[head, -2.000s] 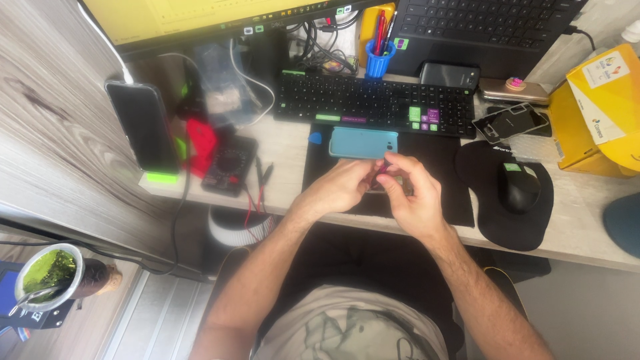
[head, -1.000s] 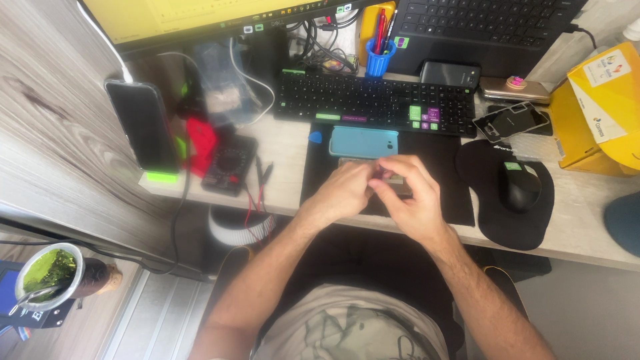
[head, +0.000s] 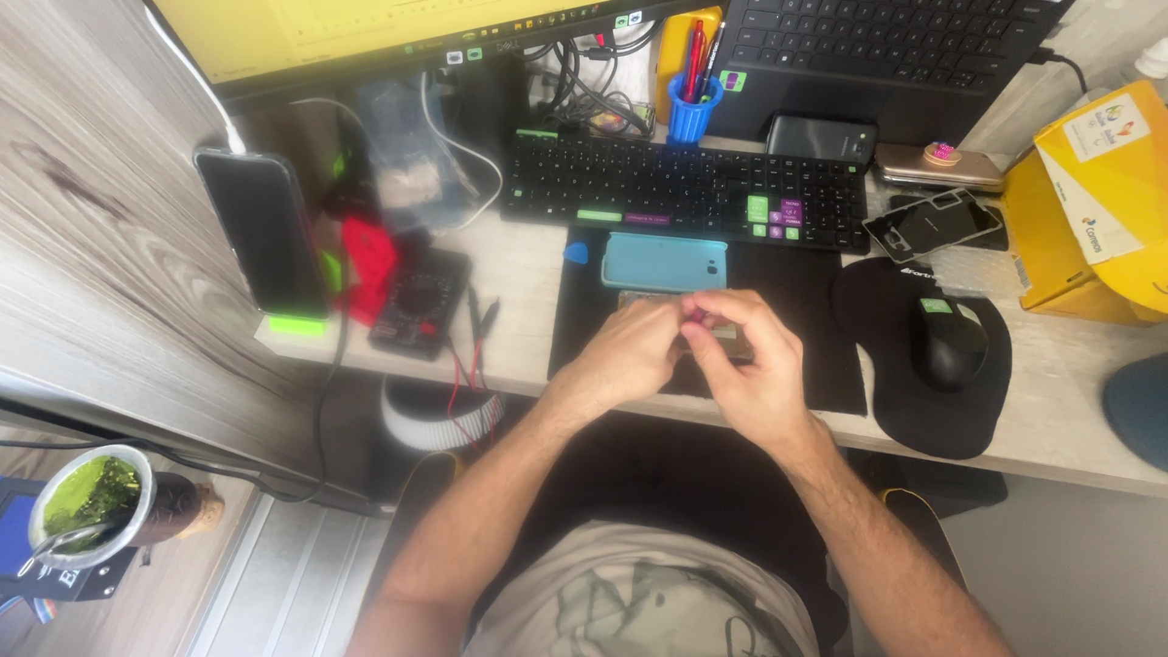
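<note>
My left hand (head: 634,351) and my right hand (head: 753,365) meet over a black work mat (head: 821,365). Between their fingertips is a small purple object (head: 699,315), too small and covered to name. Under the fingers lies a flat, partly hidden item (head: 725,332), perhaps a phone or its part. Just beyond the hands rests a light blue phone case (head: 664,262), and left of it a blue plectrum-shaped pick (head: 576,252). My left palm is turned down and hides what its fingers do.
A black keyboard (head: 684,187) lies behind the mat. On the right are a mouse (head: 951,342) on its pad, a phone frame (head: 931,226) and a yellow box (head: 1086,228). Leftward are a multimeter (head: 420,306) with leads and an upright phone (head: 263,233). A blue pen cup (head: 693,108) stands behind.
Both hands stay together over the mat, with small shifts of the fingers. The flat item beneath them shows more than two seconds ago.
</note>
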